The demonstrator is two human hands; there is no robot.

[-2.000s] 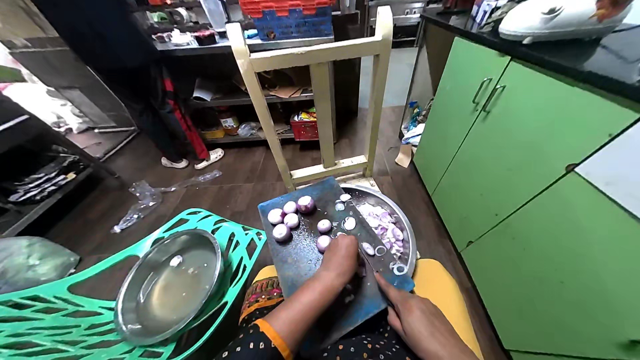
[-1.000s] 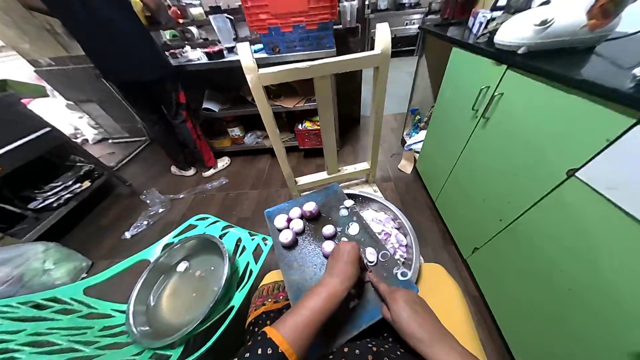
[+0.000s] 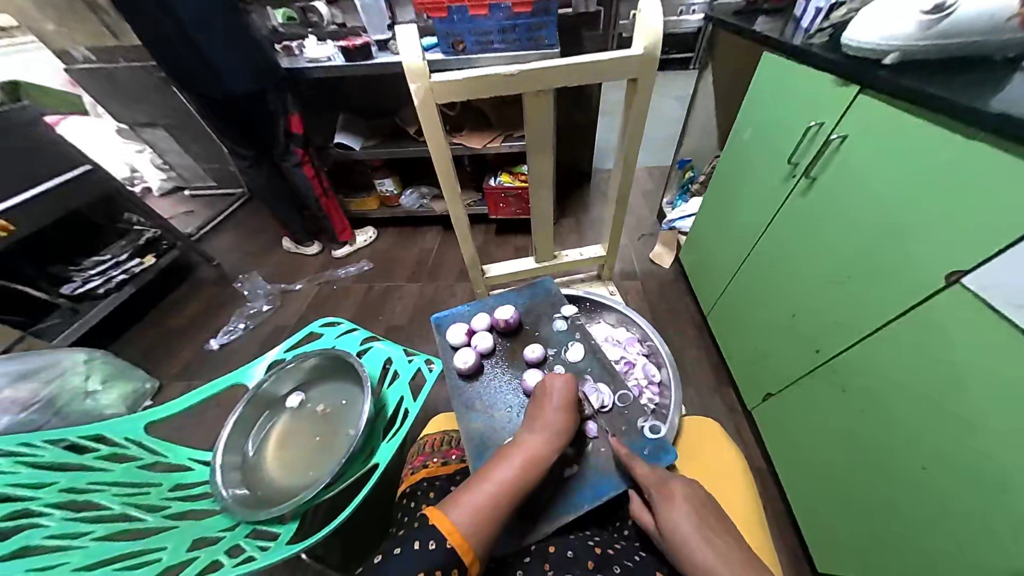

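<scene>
A blue cutting board point(image 3: 512, 384) lies slanted over my lap, its right side over a round steel tray point(image 3: 668, 360) of sliced onions point(image 3: 628, 352). My left hand point(image 3: 554, 408) is curled down on the board; what its fingers press on is mostly hidden, with cut onion beside it. My right hand point(image 3: 668, 496) holds a knife point(image 3: 600, 424), its blade close to my left fingertips and its handle hidden in the fist. Several peeled onions point(image 3: 482, 343) stand on the upper left of the board. Onion rings point(image 3: 598, 395) lie right of the blade.
A steel bowl of cloudy water point(image 3: 240, 480) stands on a green plastic chair point(image 3: 160, 436) at left. A cream wooden chair point(image 3: 540, 176) stands ahead, green cabinets point(image 3: 864, 240) at right. Another person point(image 3: 296, 160) stands by the back shelves. Crumpled clear plastic point(image 3: 256, 300) lies on the floor.
Both hands stay low on the board, with the knife between them. The other person's legs showed further left two seconds ago. The view has shifted slightly.
</scene>
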